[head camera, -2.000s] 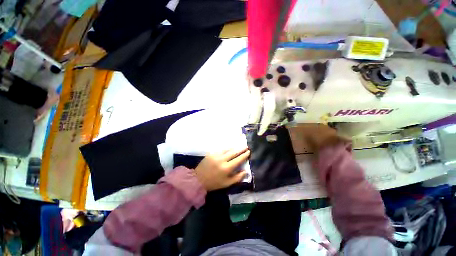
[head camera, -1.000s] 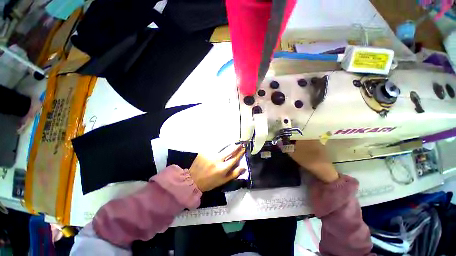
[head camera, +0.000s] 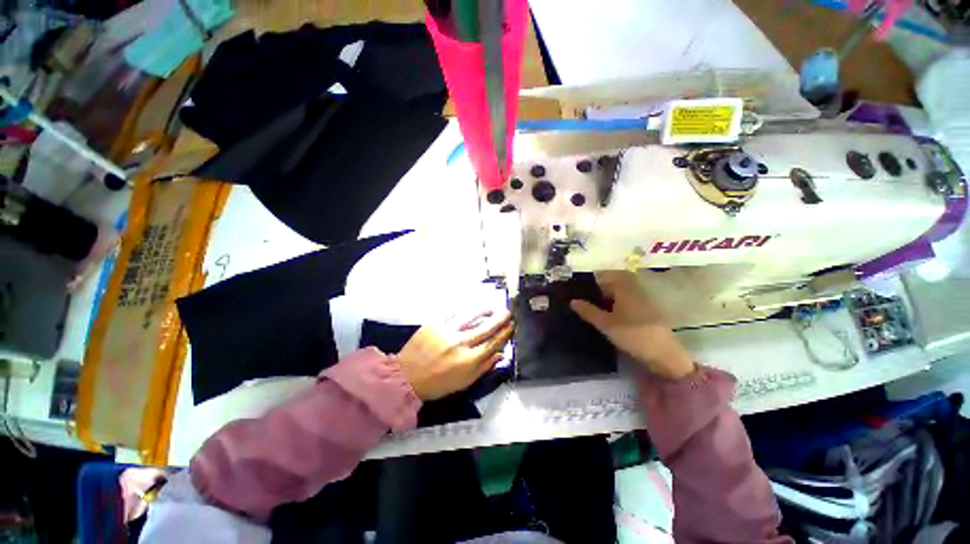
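Note:
The black garment panel lies on the white table, left of the machine, with a white piece on it. Its black part continues under the head of the sewing machine. My left hand lies flat on the work just left of the needle area, fingers pointing right. My right hand rests at the right edge of the black part, thumb and fingers apart, partly beneath the machine head. The presser foot and needle are too small and blurred to make out.
More black pieces lie at the back. A pink holder stands before the machine head. Cardboard with orange tape is at the left. A small parts tray is at the right. A printed ruler runs along the front edge.
The black part under the head has shifted away from me since the oldest frame. My right hand has come out from deeper under the head to the cloth's right edge. The view has shifted.

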